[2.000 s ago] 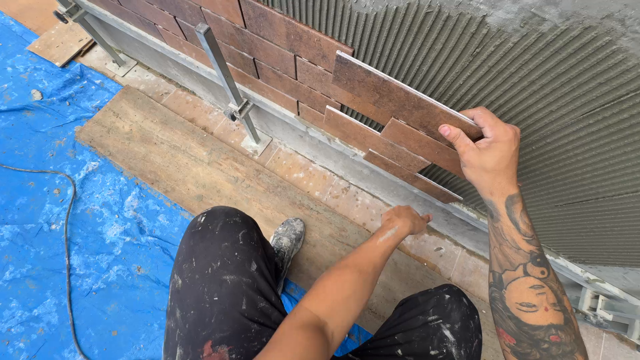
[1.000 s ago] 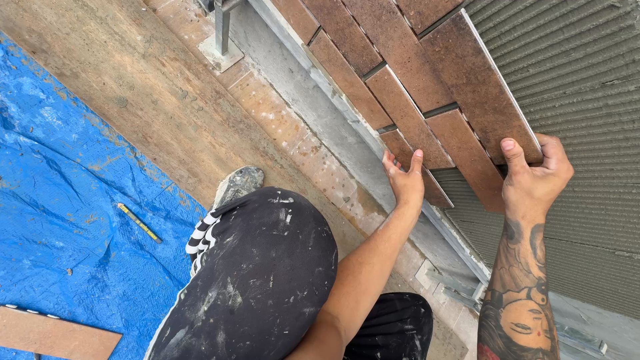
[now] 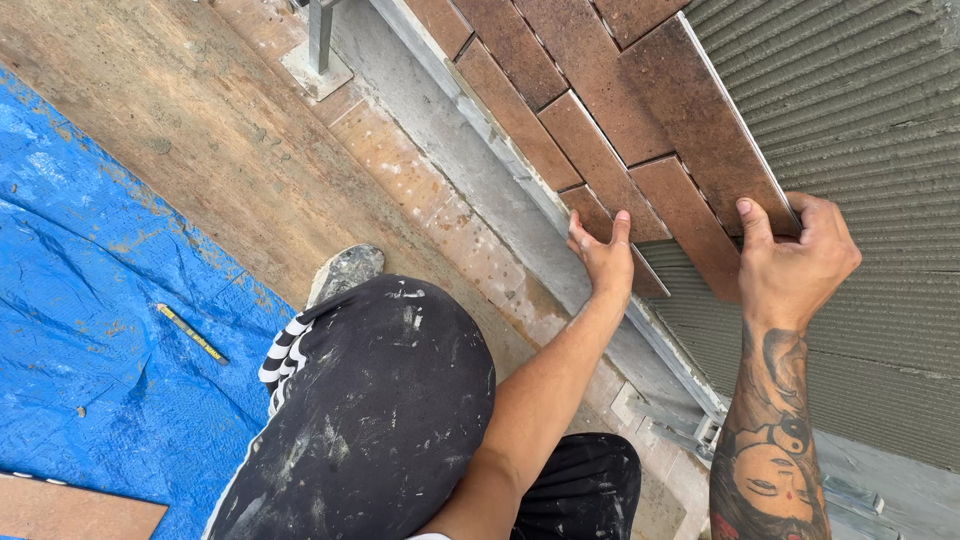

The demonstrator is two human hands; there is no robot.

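Note:
Brown brick-shaped wall tiles point(image 3: 517, 71) stand in staggered rows on a wall with combed gray tile adhesive point(image 3: 885, 172). My right hand point(image 3: 799, 247) grips the near end of a top-row tile point(image 3: 697, 112), thumb on its face and fingers behind its upper edge. Against the lower rows rests my left hand point(image 3: 604, 251), thumb and fingertips spread on the faces of the bottom tile point(image 3: 589, 214) and the tile above it. One more tile point(image 3: 690, 225) lies between the hands, touched by neither as far as I can see. The right forearm is tattooed.
Under the tiles runs a metal ledge point(image 3: 525, 169), with a metal bracket point(image 3: 320, 45) at its far part and more brackets near the right forearm. A wooden board point(image 3: 225, 142) lies along the wall. On a blue tarp point(image 3: 90, 300) are a yellow-black carpenter's pencil point(image 3: 193, 334) and a loose tile point(image 3: 67, 506).
My left hand has risen from below the ledge to the faces of the lower tiles. The right hand still grips the top-row tile. The view has turned and come closer.

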